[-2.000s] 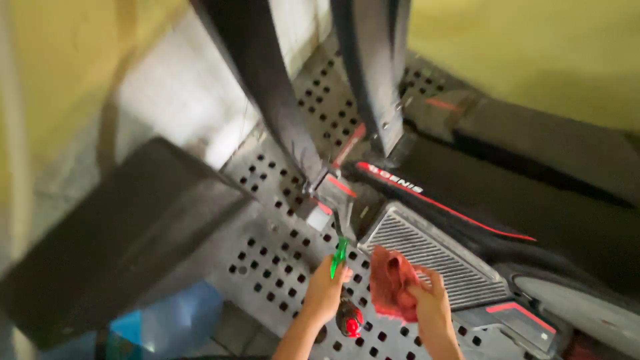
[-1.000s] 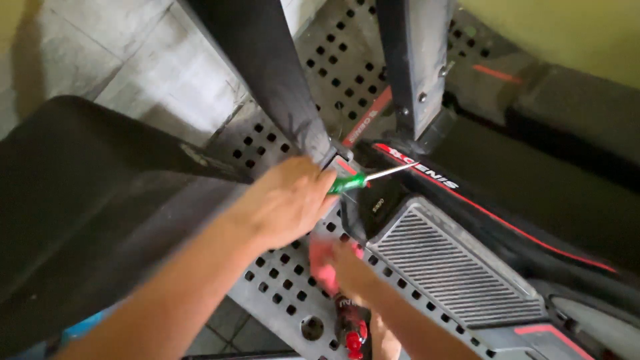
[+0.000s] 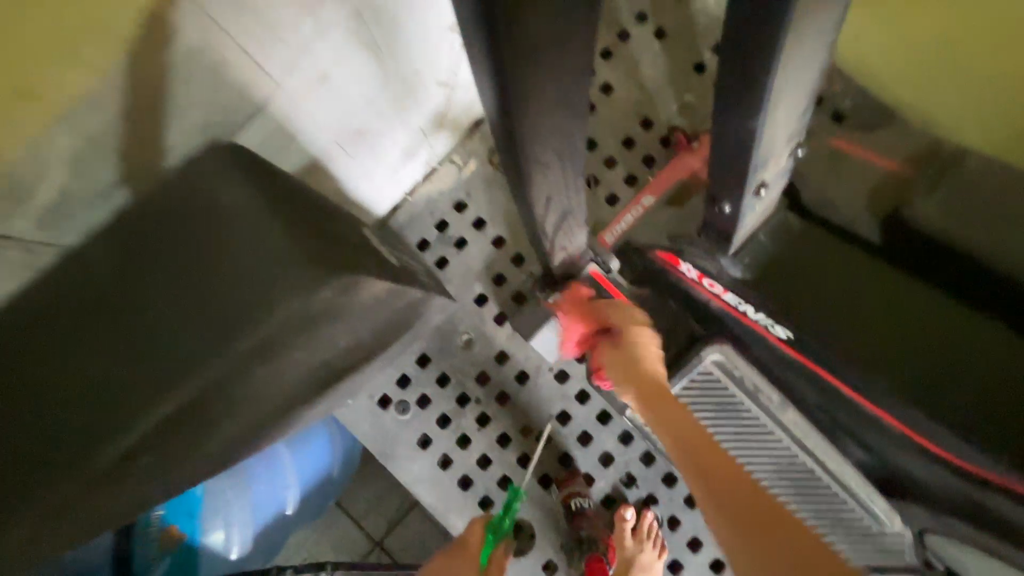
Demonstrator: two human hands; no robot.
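My left hand (image 3: 472, 552), at the bottom of the head view, is closed around the green handle of a screwdriver (image 3: 504, 520), whose metal shaft points up and right over the perforated plate (image 3: 448, 376). My right hand (image 3: 628, 344) grips a red cloth (image 3: 578, 320) and presses it at the lower end of a dark metal post (image 3: 552, 160), beside a bracket with a red stripe. Motion blurs this hand and the cloth. A bottle with a red cap (image 3: 584, 512) stands on the plate near a bare foot (image 3: 638, 544).
Right of my right arm lie a ribbed footrest (image 3: 784, 448) and a black machine housing with a red stripe (image 3: 840, 384). A second post (image 3: 768, 120) rises behind. A large dark panel (image 3: 200, 320) fills the left, with a blue plastic container (image 3: 280, 488) under it.
My left hand has drawn back from the bracket to the bottom of the view with the screwdriver. My right hand has moved up with the cloth to the post's lower end.
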